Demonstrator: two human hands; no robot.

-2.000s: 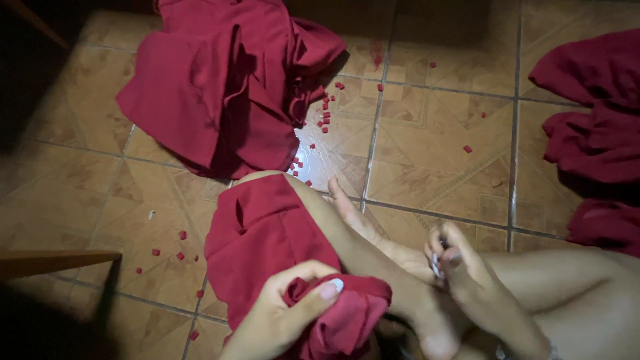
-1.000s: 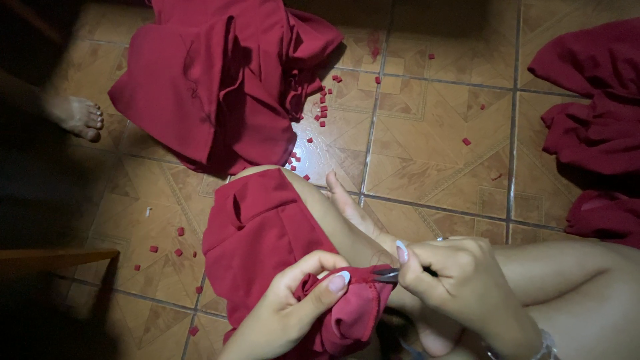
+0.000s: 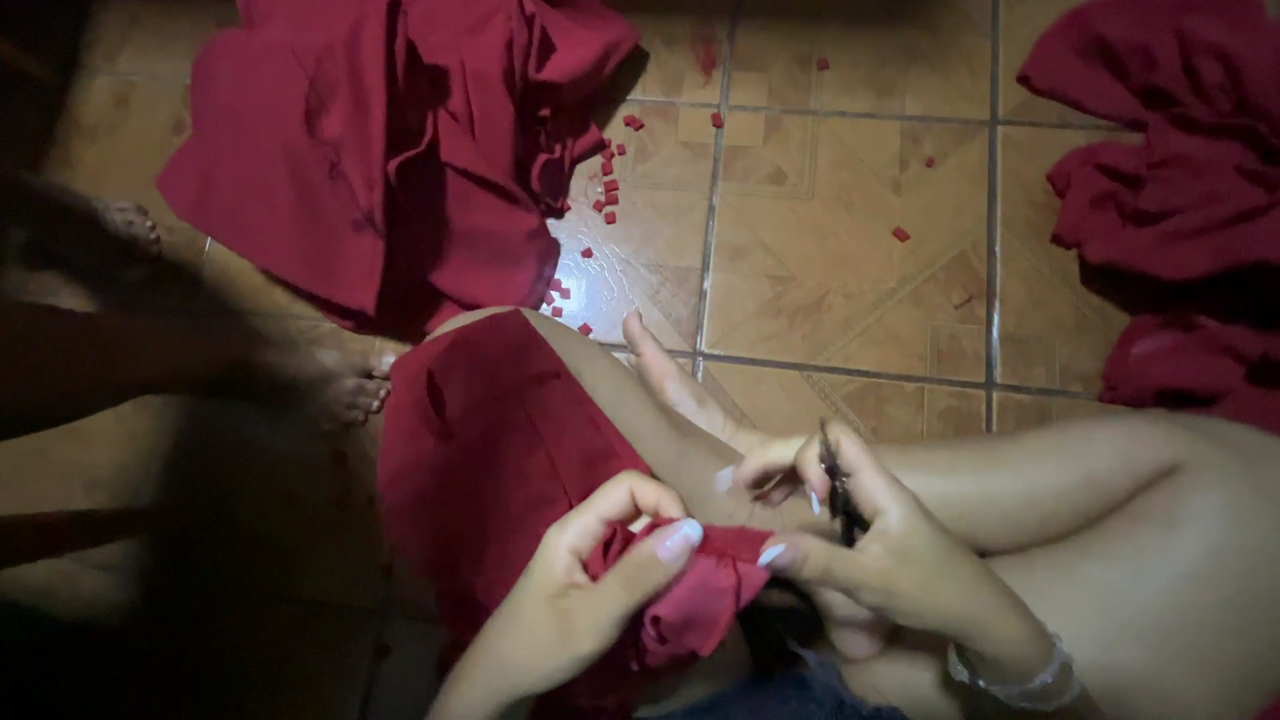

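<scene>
My left hand (image 3: 590,590) pinches the bunched edge of a red fabric piece (image 3: 480,430) between thumb and fingers. The fabric lies over my knee and lower leg. To its right, my right hand (image 3: 870,530) has its thumb tip at the same fabric's edge. A small dark metal tool (image 3: 843,490), perhaps thread snips, rests in the right hand between thumb and forefinger, pointing up. Its blades are blurred, so I cannot tell whether they are apart. A clear bracelet (image 3: 1020,680) circles my right wrist.
A large heap of red fabric (image 3: 300,150) lies on the tiled floor at upper left, and more red fabric (image 3: 1170,200) at the right. Small red fabric scraps (image 3: 611,187) are scattered on the tiles. Another person's legs and bare feet (image 3: 355,395) are at the left, in shadow.
My right hand has turned, and the dark tool, at the fabric's edge one second ago, now points up away from it. The other person's feet and legs have come further into view at the left.
</scene>
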